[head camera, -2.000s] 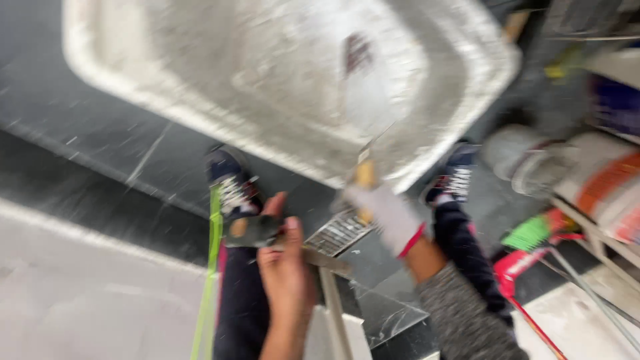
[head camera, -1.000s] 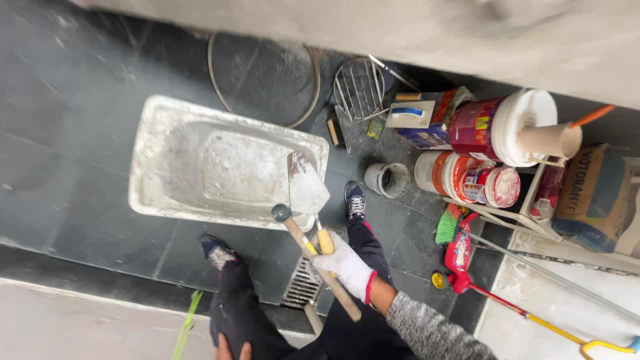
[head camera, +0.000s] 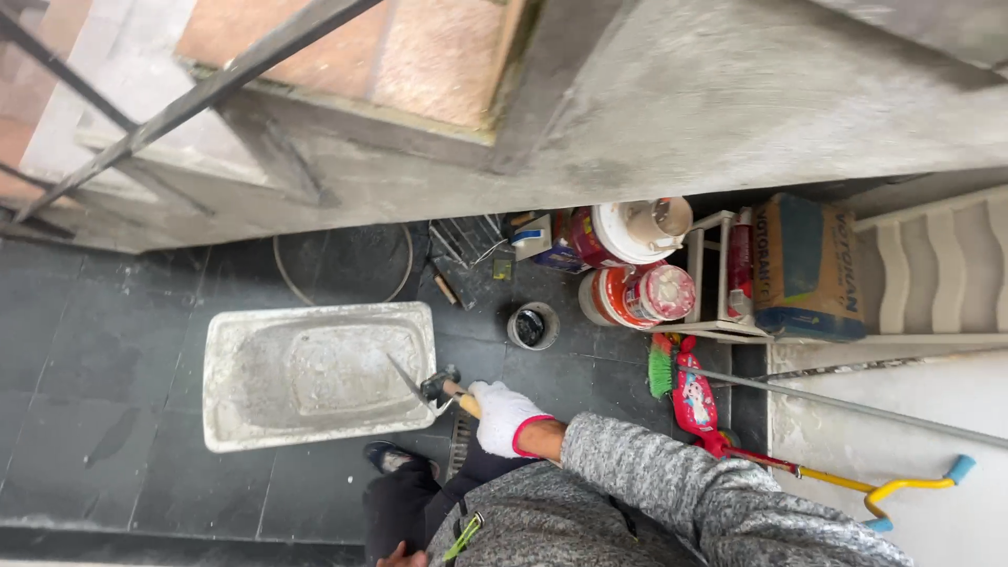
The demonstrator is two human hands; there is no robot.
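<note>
My right hand point(head camera: 504, 417), in a white glove with a pink cuff, grips the wooden handle of a pointed trowel point(head camera: 408, 383). A hammer with a dark head point(head camera: 439, 381) is held together with it; its handle is mostly hidden by the glove. The trowel blade is seen nearly edge-on above the right end of a white mortar-stained tub point(head camera: 319, 374) on the floor. My left hand point(head camera: 402, 556), bare, shows only in part at the bottom edge, beside my dark trouser leg; what it touches, if anything, is hidden.
A small bucket point(head camera: 533, 325) stands on dark floor tiles right of the tub. Stacked paint buckets point(head camera: 638, 295), a bag point(head camera: 811, 268) on a pale rack, a green brush point(head camera: 660, 370) and a red toy scooter point(head camera: 697, 398) are at the right. A concrete stair underside point(head camera: 551, 142) crosses the top.
Two seconds ago my left hand held a dark-headed tool; one second ago the hammer was in my right hand with the trowel. The view has shifted, bringing the stairs in.
</note>
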